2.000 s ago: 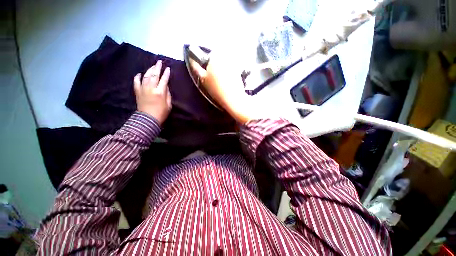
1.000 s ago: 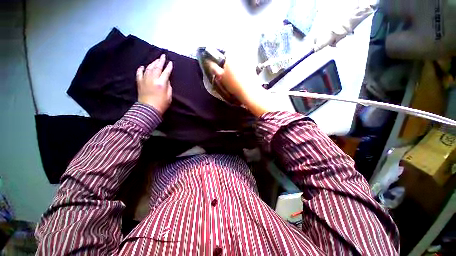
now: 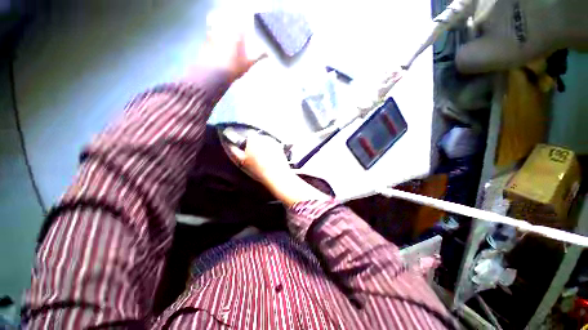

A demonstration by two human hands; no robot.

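Note:
The dark garment (image 3: 209, 171) lies on the white table (image 3: 58, 84) close to my body, partly hidden by my left sleeve and right hand. My right hand (image 3: 258, 158) is closed around the steam iron (image 3: 233, 136), which sits over the garment's upper part; my hand hides much of the iron. My left hand (image 3: 225, 55) is stretched far forward over the table, blurred and washed out by glare, so its grip cannot be told. A grey-purple slab (image 3: 285, 32) lies to the right of it, near the far part of the table.
The dark iron rest with reddish bars (image 3: 377, 133) lies at the table's right. Crumpled grey-white pieces (image 3: 319, 106) lie left of it. A cloth-wrapped hose (image 3: 419, 48) runs to the upper right. A pale cord (image 3: 483, 216) crosses to the right edge. A cardboard box (image 3: 543, 184) stands beyond.
My left hand has left the garment and reached forward. My right hand and the iron show lower and further left. The camera view has shifted, bringing the slab more fully into view.

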